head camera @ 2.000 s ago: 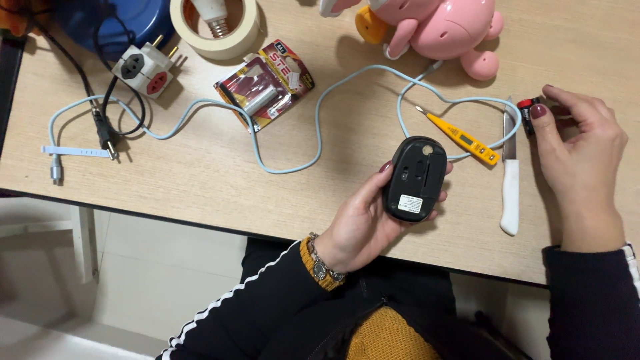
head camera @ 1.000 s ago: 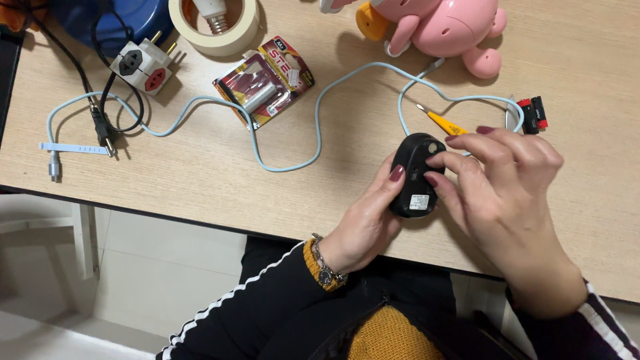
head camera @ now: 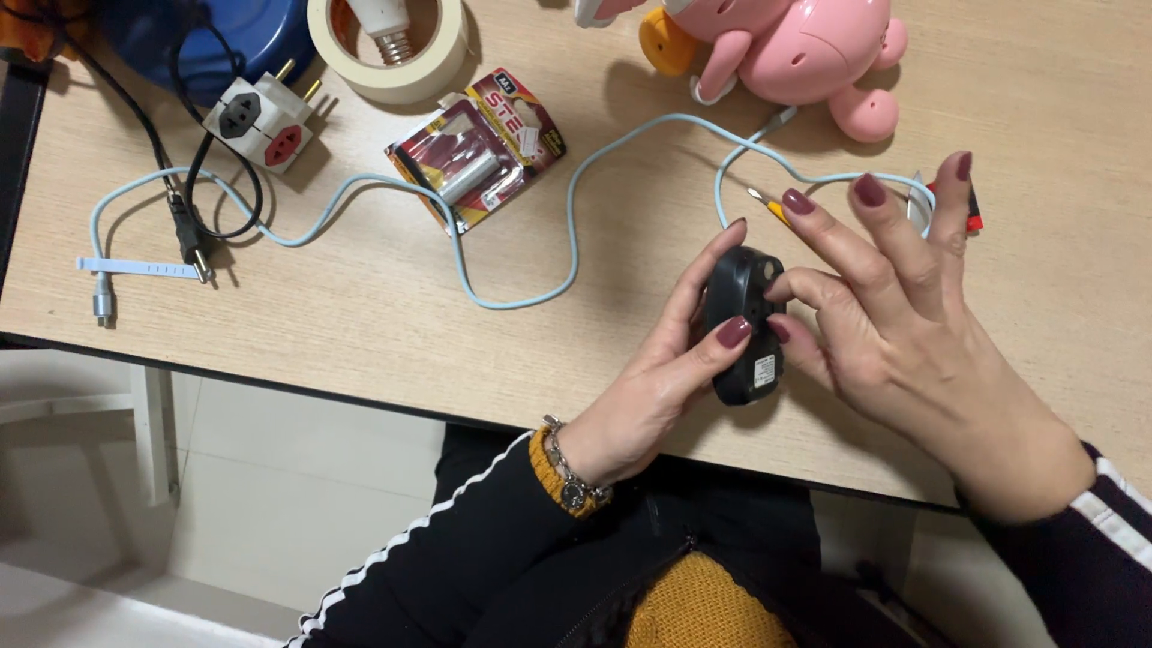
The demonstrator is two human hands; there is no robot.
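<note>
My left hand (head camera: 657,378) holds a black computer mouse (head camera: 740,360) tilted on its side, its underside with a small white label turned to the right. The index finger and thumb of my right hand (head camera: 900,333) touch or nearly touch that underside; the other fingers are spread. Whether they pinch anything cannot be told. Behind my right hand a yellow screwdriver-type tester (head camera: 776,211) shows only its tip end. A bit of blade (head camera: 918,202) and a red and black object (head camera: 975,211) show past my fingers, mostly hidden.
A light blue cable (head camera: 573,207) winds across the wooden table (head camera: 360,342). Behind it lie a battery blister pack (head camera: 486,148), a masking tape roll (head camera: 396,85) with a bulb (head camera: 382,18), and a pink toy (head camera: 801,54). A plug adapter (head camera: 261,121) and black cord (head camera: 184,220) lie left.
My right hand has left the red and black object at the right and come to the mouse. The mouse is now tilted more onto its side in my left hand.
</note>
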